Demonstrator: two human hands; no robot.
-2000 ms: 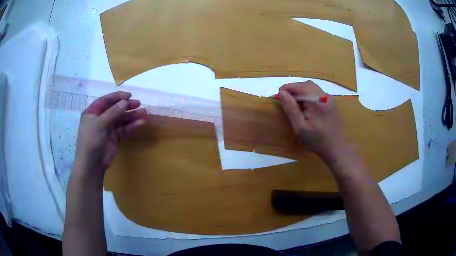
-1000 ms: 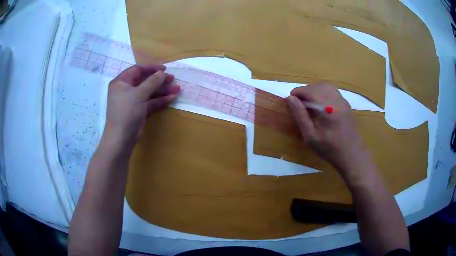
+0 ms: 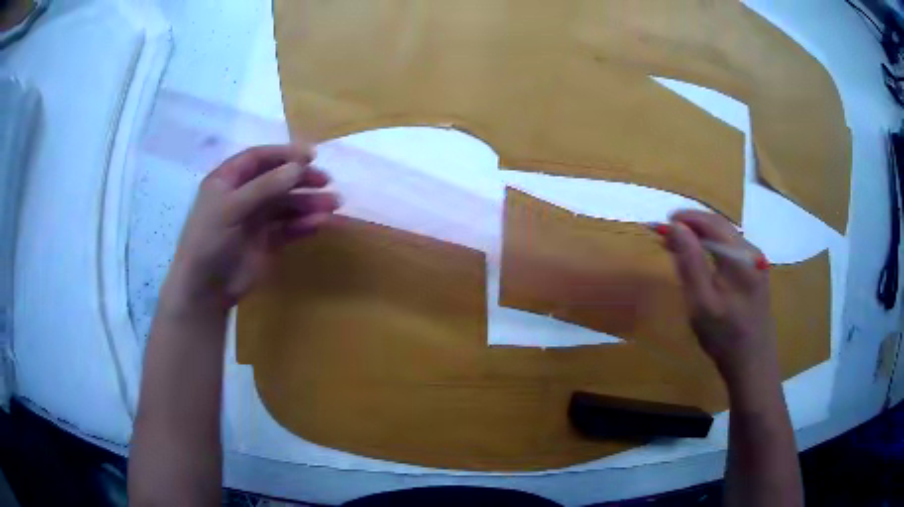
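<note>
My left hand point(image 3: 263, 213) pinches the clear pink-gridded ruler point(image 3: 406, 193), which is blurred and stretches rightward over the tan card template point(image 3: 377, 337). My right hand point(image 3: 724, 287) holds a slim pale marking pen point(image 3: 729, 252) with red ends. The pen's tip is at the template's upper edge; whether it touches is unclear. A second tan template point(image 3: 476, 79) lies beyond, with a narrow wedge opening. White material point(image 3: 416, 153) shows between and around both. A black bar weight point(image 3: 639, 416) lies on the nearer template.
Folded white material point(image 3: 74, 208) is stacked at the left. The speckled table point(image 3: 188, 248) shows beside it. A dark, long-handled tool point(image 3: 889, 238) lies at the right edge. A small tan piece point(image 3: 885, 354) lies at the lower right.
My right hand has moved right along the template's edge with the pen, uncovering the weight's right end. The ruler is now blurred; my left hand stays near the same place.
</note>
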